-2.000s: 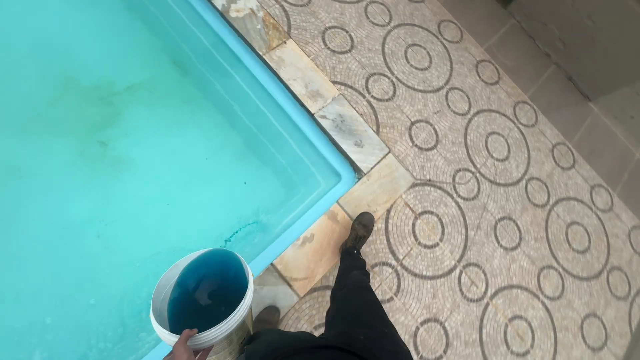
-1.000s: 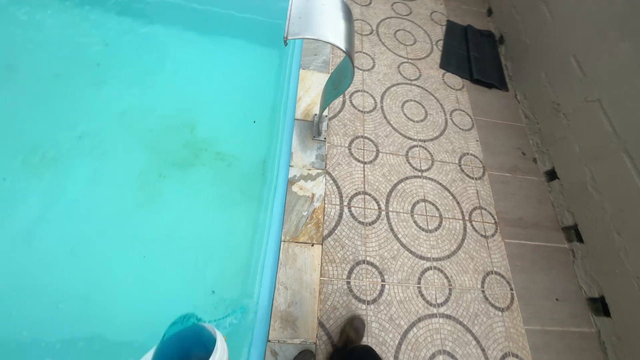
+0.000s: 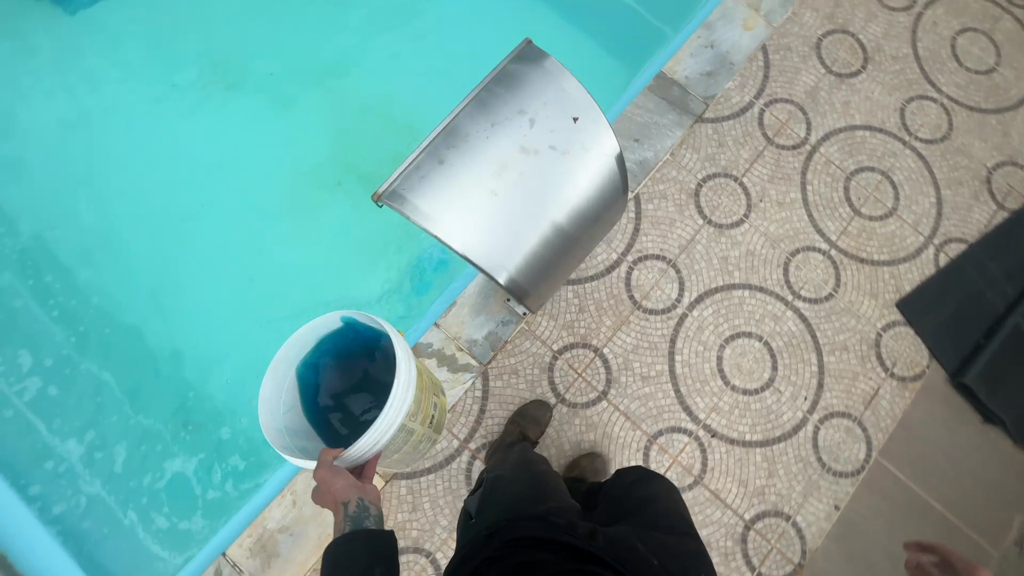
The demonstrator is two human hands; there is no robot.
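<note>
My left hand (image 3: 346, 486), below a dark sleeve, grips the near rim of a white plastic bucket (image 3: 420, 416) with a printed label on its side. Dark blue liquid (image 3: 348, 384) lies inside the bucket, which tilts toward the turquoise water of the swimming pool (image 3: 240, 176), over the stone edge. At the bottom right corner my right hand (image 3: 940, 558) is partly in view, away from the bucket; whether its fingers hold anything is not clear.
A curved stainless steel pool waterfall spout (image 3: 512, 168) arches over the stone coping (image 3: 656, 120) ahead. My shoes (image 3: 524, 420) stand on patterned mosaic tile paving (image 3: 744, 364). A folded black mat or sheet (image 3: 980, 336) lies at the right.
The view has swung strongly. I have moved along the pool edge to beside the metal spout, bucket still in my left hand. My right hand has come into view.
</note>
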